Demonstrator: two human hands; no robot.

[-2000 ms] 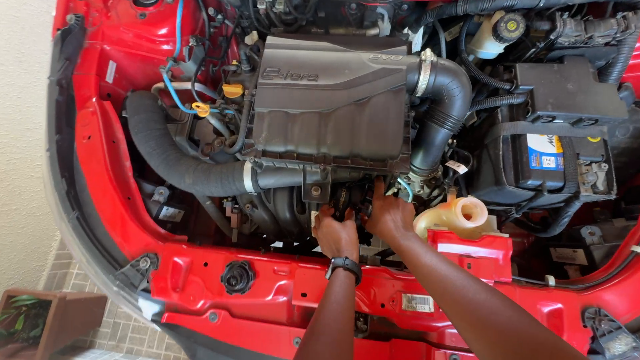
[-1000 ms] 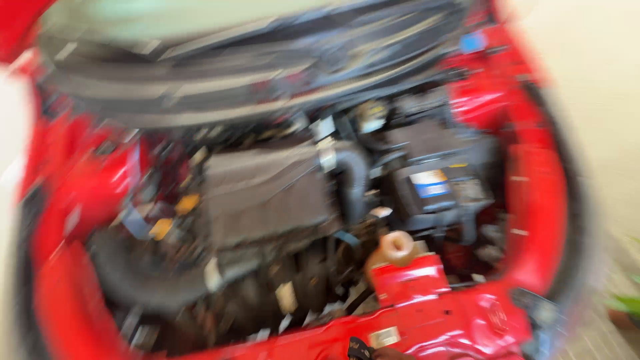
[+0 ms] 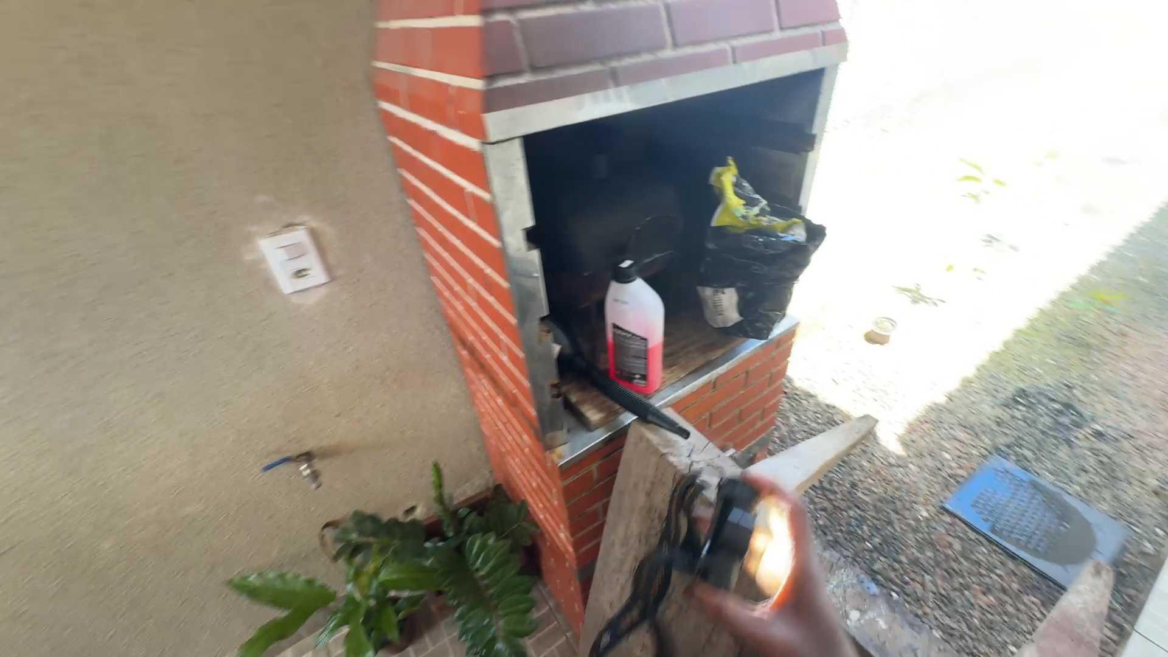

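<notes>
My right hand [image 3: 789, 584] reaches in from the bottom right, its fingers and thumb around a black device [image 3: 728, 534] with a bright glow at its right side, perhaps a lamp. Blur hides its exact shape. Beside it a looped black cable [image 3: 652, 579] lies against a weathered wooden board [image 3: 639, 511]. Beyond the hand, a bottle of pink liquid [image 3: 634, 333] stands upright on the ledge of a brick barbecue. A black tapered tube [image 3: 639, 401] lies in front of the bottle, its tip over the board. My left hand is out of view.
A black plastic bag [image 3: 753, 269] sits in the opening of the brick barbecue [image 3: 470, 228]. Potted plants [image 3: 401, 584] are at lower left, below a wall tap [image 3: 306, 467] and a white switch plate [image 3: 294, 260]. A blue-edged panel [image 3: 1040, 520] lies on the gravel at right.
The view has swung from the red car's engine bay to the brick barbecue. Both hands were among the engine parts two seconds ago; now the right one is around the black device.
</notes>
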